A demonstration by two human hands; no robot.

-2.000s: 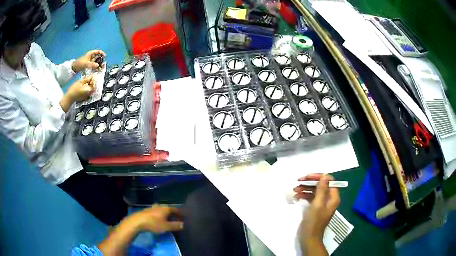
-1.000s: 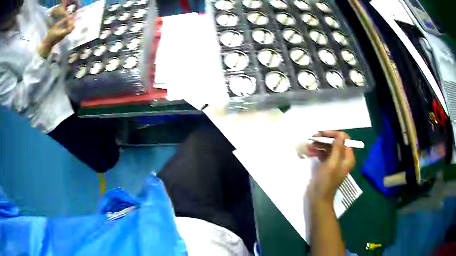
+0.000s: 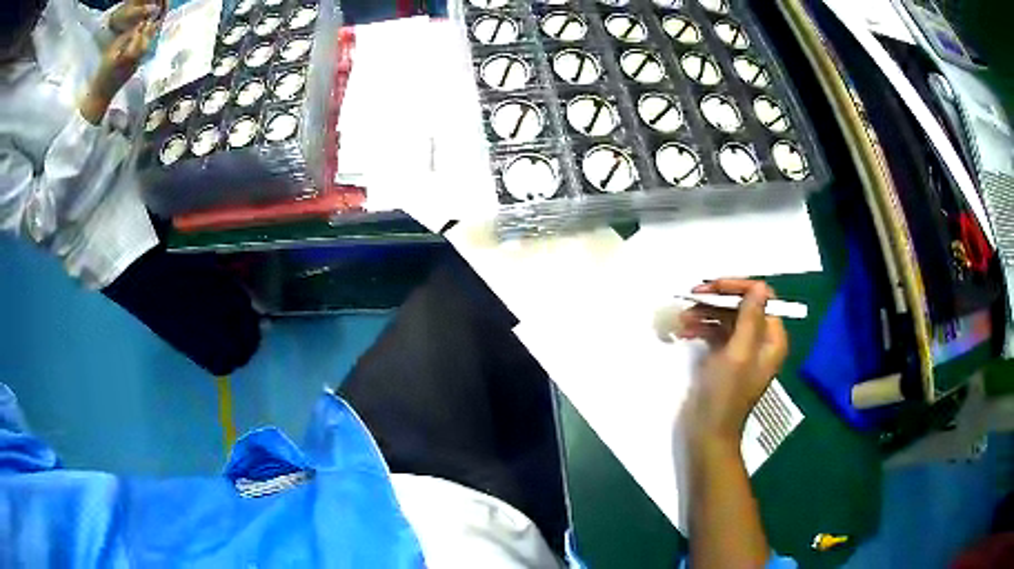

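Note:
My right hand is over the white sheet, with a short white pen-like tool between thumb and fingers, pointing left. A pale round piece shows at the fingertips; I cannot tell if it is held. Strip adhesives(?) in fine grey rows show at the sheet's right edge, beside my wrist. The blister tray lies beyond the hand, its pockets holding white discs, most crossed by a dark bar. My left hand is not in view.
A coworker in a white smock sits at the left by stacked trays on a red board. A wooden-edged board and blue item stand right. A small yellow-headed item lies at the bottom right.
My left hand, seen at the lower left two seconds ago, has left the picture. The view has tipped downward, so trays sit higher. My right hand still holds the white tool over the sheet.

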